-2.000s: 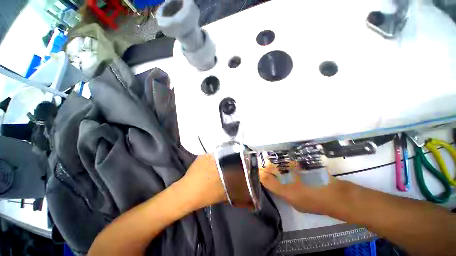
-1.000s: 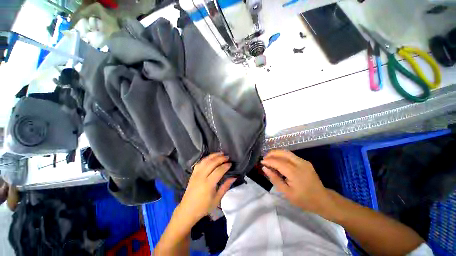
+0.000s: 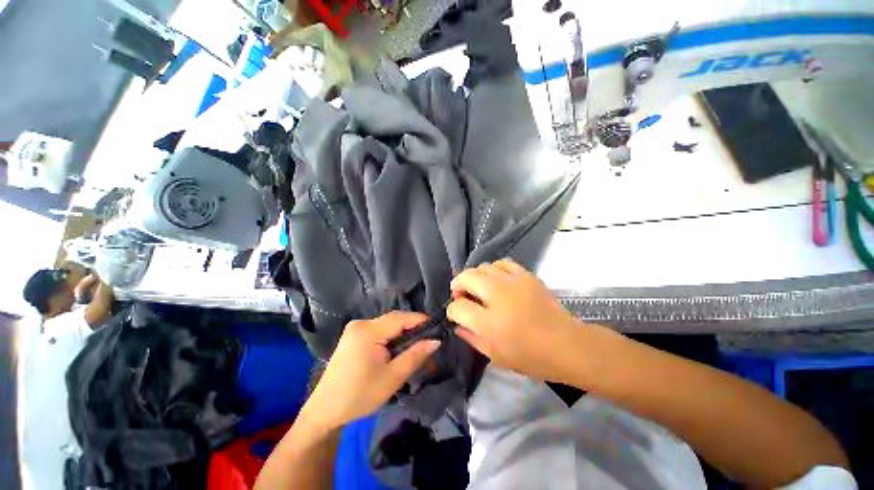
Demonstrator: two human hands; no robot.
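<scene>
The dark grey garment (image 3: 383, 191) lies heaped on the white table left of the needle area and hangs over the front edge toward my lap. My left hand (image 3: 379, 359) pinches a folded dark edge (image 3: 417, 335) of it between thumb and fingers. My right hand (image 3: 503, 311) holds the same edge just to the right, close to my left hand. A narrow folded part of the cloth runs from my right hand up to the presser foot area (image 3: 577, 144) of the sewing machine (image 3: 757, 57). The fingertips partly hide the edge.
A black phone-like rectangle (image 3: 755, 131), pink-handled snips (image 3: 821, 203) and green-handled shears (image 3: 860, 225) lie at the right. A grey motor housing (image 3: 196, 201) stands at the left. A person in white (image 3: 62, 373) is at the far left, near a dark cloth pile (image 3: 153, 402). A red crate (image 3: 244, 464) is below.
The view has shifted, so the table things appear further right. My hands have come together on the folded edge, which my right hand now grips. The cloth now stretches taut toward the needle.
</scene>
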